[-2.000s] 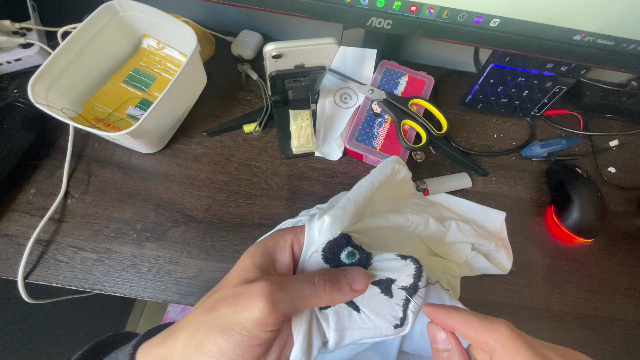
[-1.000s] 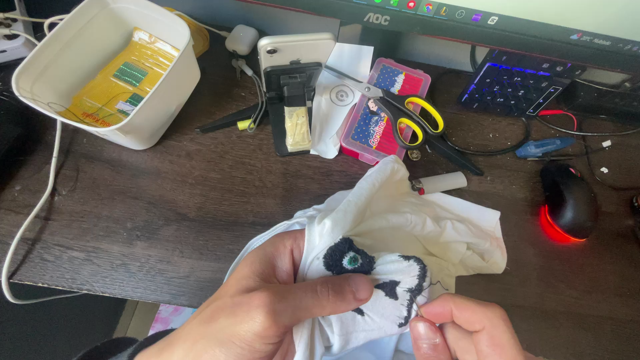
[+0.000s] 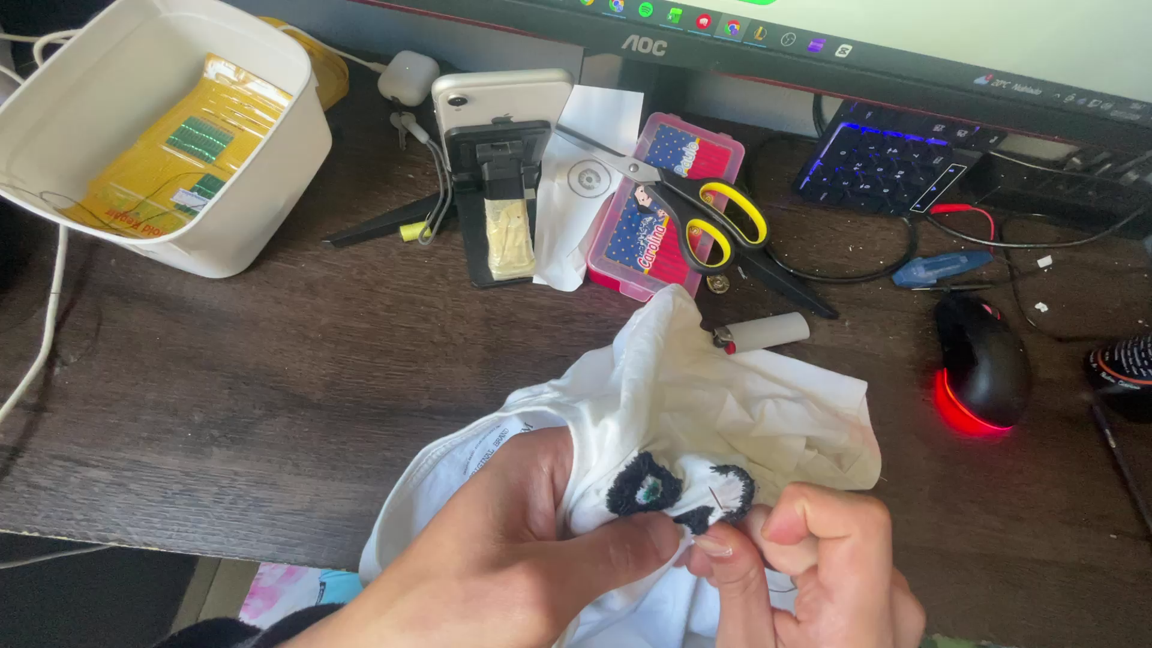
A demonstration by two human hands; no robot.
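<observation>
A white fabric garment lies bunched over the desk's front edge. It bears black embroidery with a green and white eye, and a second black-edged patch beside it. My left hand grips the cloth, its thumb pressed just below the embroidery. Part of that hand is inside the garment. My right hand pinches the cloth at the lower edge of the stitched area, its fingertips close to my left thumb. A thin sewing needle shows against the white part between the black stitches; its far end is hidden.
Behind the cloth are a white lighter, black-and-yellow scissors on a pink plastic case, and a phone on a stand. A white bin stands at left. A glowing mouse, a blue tool and a keyboard are at right.
My right hand has moved in against the embroidered cloth, nearer my left thumb. The embroidered area is now bunched and tilted, and the needle shows on its white part.
</observation>
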